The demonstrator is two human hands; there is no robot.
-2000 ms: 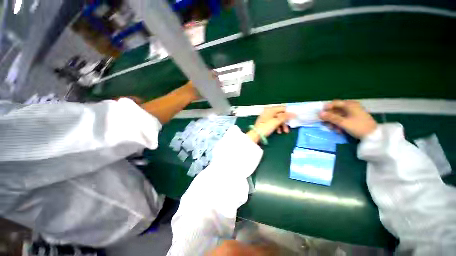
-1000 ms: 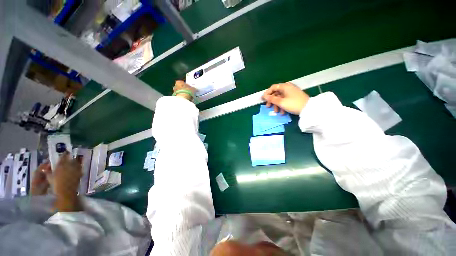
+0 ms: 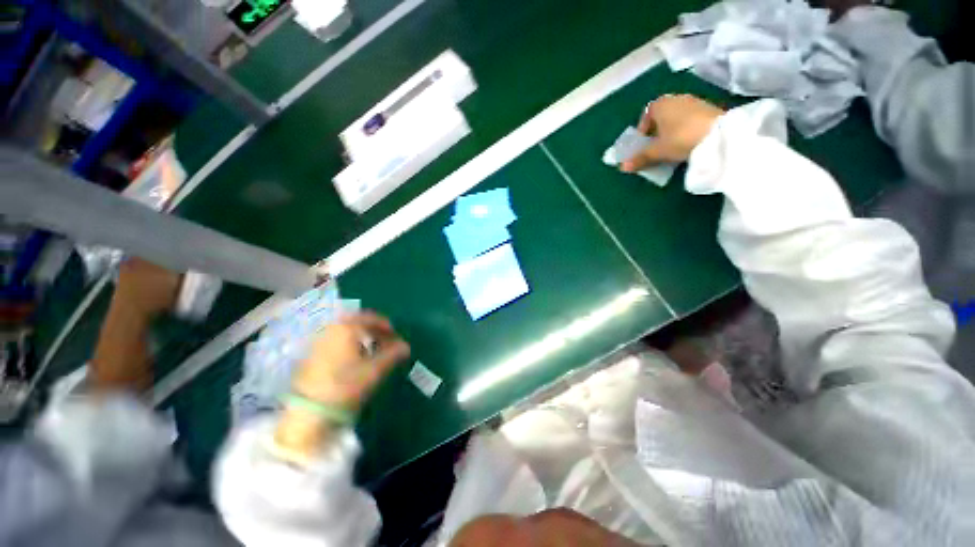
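Note:
My right hand (image 3: 671, 130) is closed on a white packet (image 3: 641, 156) above the bench, left of a heap of larger white packets (image 3: 764, 53). My left hand (image 3: 351, 361) is blurred, over the right side of a pile of small pale packets (image 3: 280, 340); I cannot tell if it holds anything. Blue cards (image 3: 479, 224) lie on the bench between my hands, with a paler blue card stack (image 3: 491, 282) just below. One small packet (image 3: 424, 378) lies alone, right of my left hand.
A white box with a dark product picture (image 3: 412, 105) and an open white box base (image 3: 406, 160) lie on the belt (image 3: 513, 80) beyond the edge rail (image 3: 513, 147). A grey post (image 3: 160, 219) crosses at left. Other people's arms show at left (image 3: 123, 331) and upper right (image 3: 909, 96).
The view has turned right. My left hand has left the boxes on the belt for the small packets. My right hand has left the blue cards and taken hold of a white packet.

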